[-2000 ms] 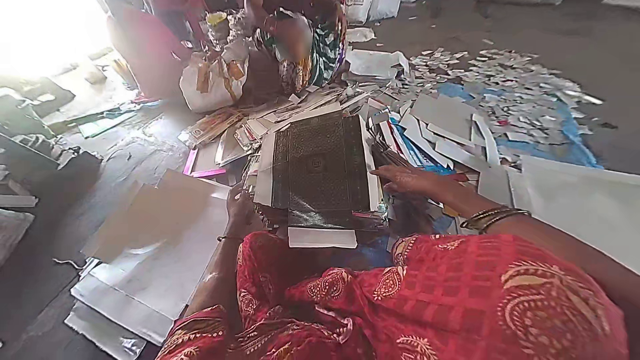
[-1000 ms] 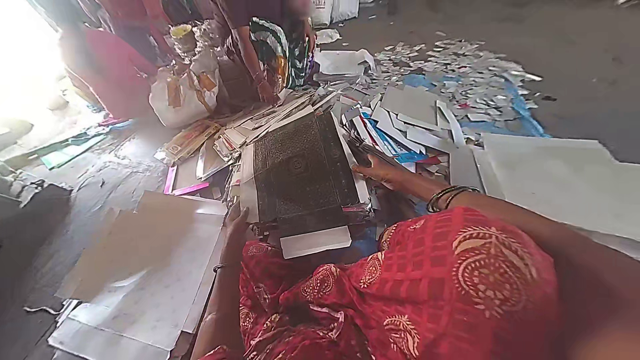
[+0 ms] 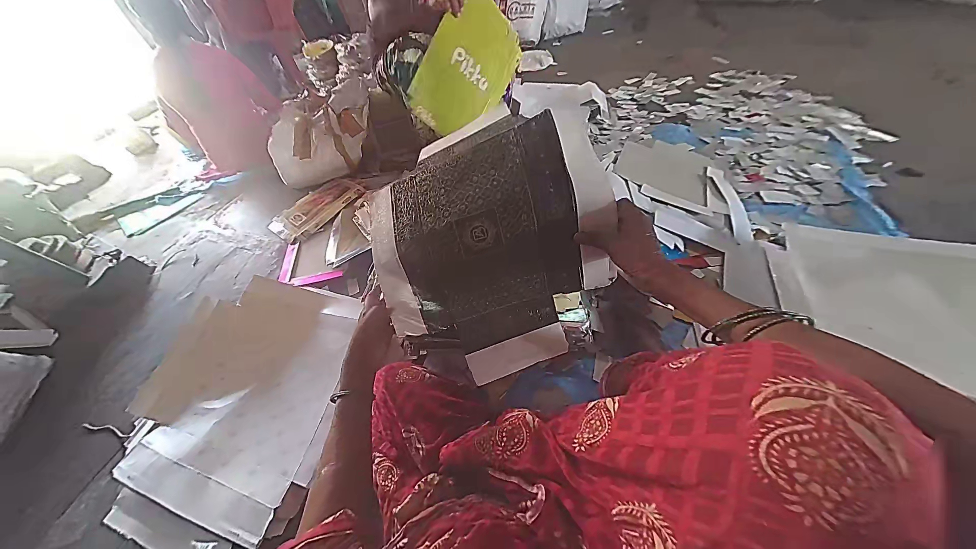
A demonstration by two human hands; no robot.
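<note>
A dark patterned cardboard sheet (image 3: 488, 236) with white edge flaps is held up, tilted, over my lap. My left hand (image 3: 374, 332) grips its lower left edge; the fingertips are partly hidden by the sheet. On the other side, my right hand (image 3: 621, 248) holds the right flap, thumb on top. Dark bangles (image 3: 755, 324) circle my right wrist. Red printed cloth (image 3: 648, 450) covers my legs, and a piece of blue plastic (image 3: 557, 385) shows just under the sheet's lower edge.
Flat grey and brown boards (image 3: 236, 404) lie at left. White sheets (image 3: 884, 297) and cardboard offcuts (image 3: 671, 175) are at right, with small paper scraps (image 3: 747, 114) on blue plastic behind. Across from me a person holds a lime-green printed sheet (image 3: 469, 69). A stuffed white bag (image 3: 313, 145) stands nearby.
The dark sheet, lying flatter on the pile before, is now raised and tilted between my hands. The person opposite now holds up a lime-green sheet.
</note>
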